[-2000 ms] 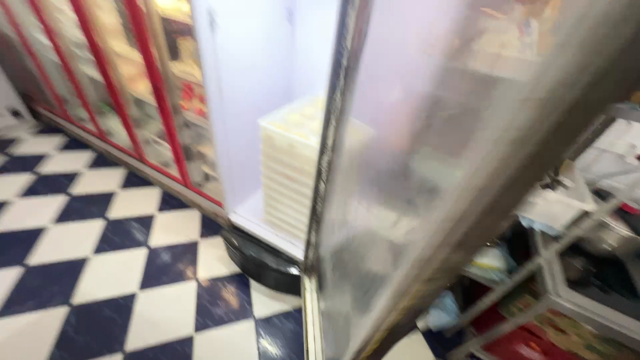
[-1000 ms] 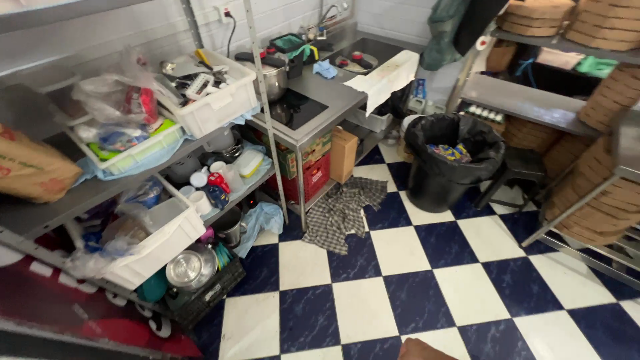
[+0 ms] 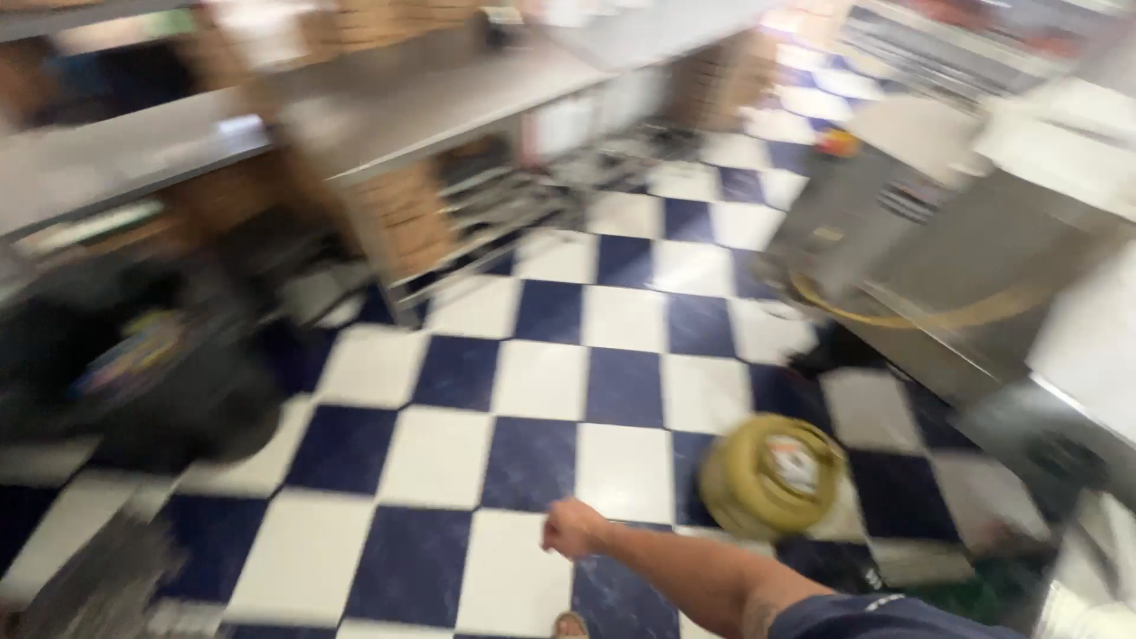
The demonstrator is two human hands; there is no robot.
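My right hand (image 3: 574, 528) reaches in from the lower right, its fingers curled; blur hides whether anything is in it, though no object shows. It hangs over the blue and white checkered floor (image 3: 537, 390). Right of the hand, a yellow gas cylinder (image 3: 768, 479) stands upright on the tiles, apart from my forearm. My left hand is out of the picture. The tip of one foot (image 3: 570, 625) shows at the bottom edge.
A black-lined bin (image 3: 204, 382) stands at left, with a checked cloth (image 3: 98, 577) on the floor below it. A metal table (image 3: 461, 106) runs along the upper left. At right are a metal appliance (image 3: 923, 231) and a yellow hose (image 3: 941, 315).
The view has swung far to the right, away from the shelves and cooktop. My right forearm and hand now show over the floor, and the gas cylinder has come into view.
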